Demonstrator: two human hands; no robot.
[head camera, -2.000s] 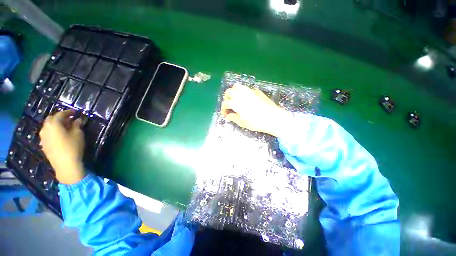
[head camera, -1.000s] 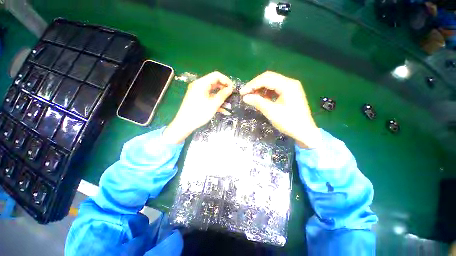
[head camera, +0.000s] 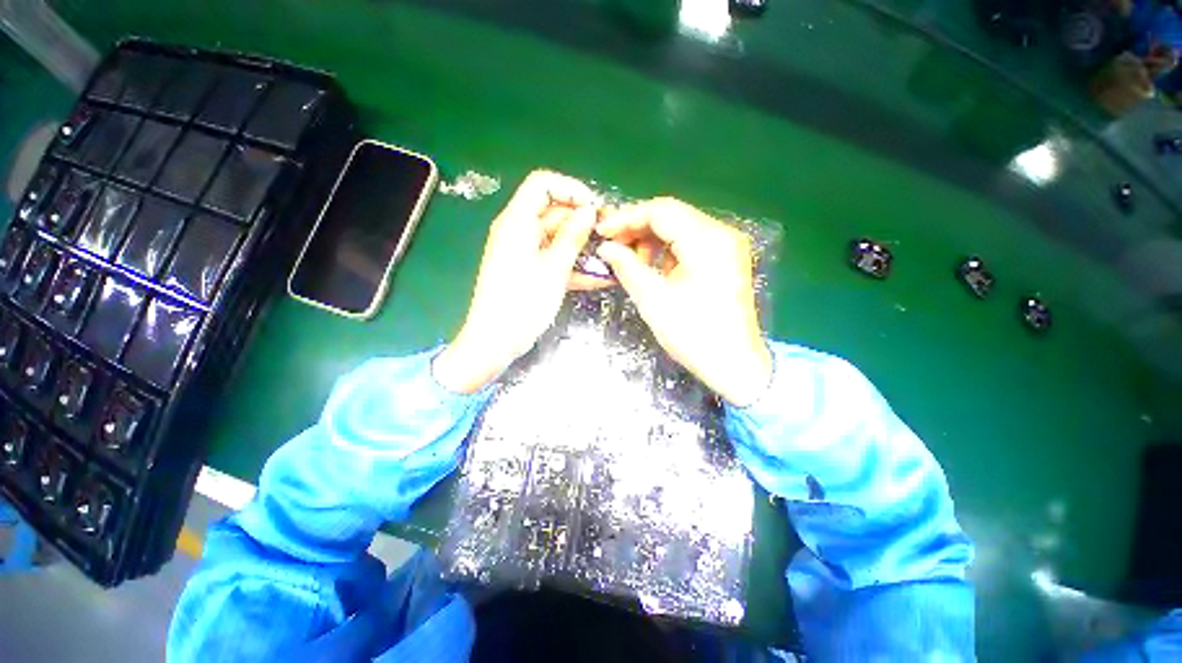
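My left hand (head camera: 525, 266) and my right hand (head camera: 694, 279) meet above the upper part of the clear blister tray (head camera: 609, 499). My left fingers hold a small dark module (head camera: 594, 263), mostly hidden by the fingers. My right fingertips are pinched against it; whether they hold a separate small part cannot be seen. The clear tray glares white in its middle and shows rows of small pockets with parts. The black blister tray (head camera: 195, 143) lies at the left, its lower and left pockets holding modules, several upper ones without.
A smartphone (head camera: 364, 229) lies between the trays, with a small clear scrap (head camera: 472, 185) by it. Three modules lie on the green surface at the right, the nearest (head camera: 870, 258) beside the clear tray. Another person's hand (head camera: 1125, 80) shows at the upper right.
My left hand has left the black tray and come to my right hand over the clear tray. The fingertips have since closed together around the module. The view has shifted slightly.
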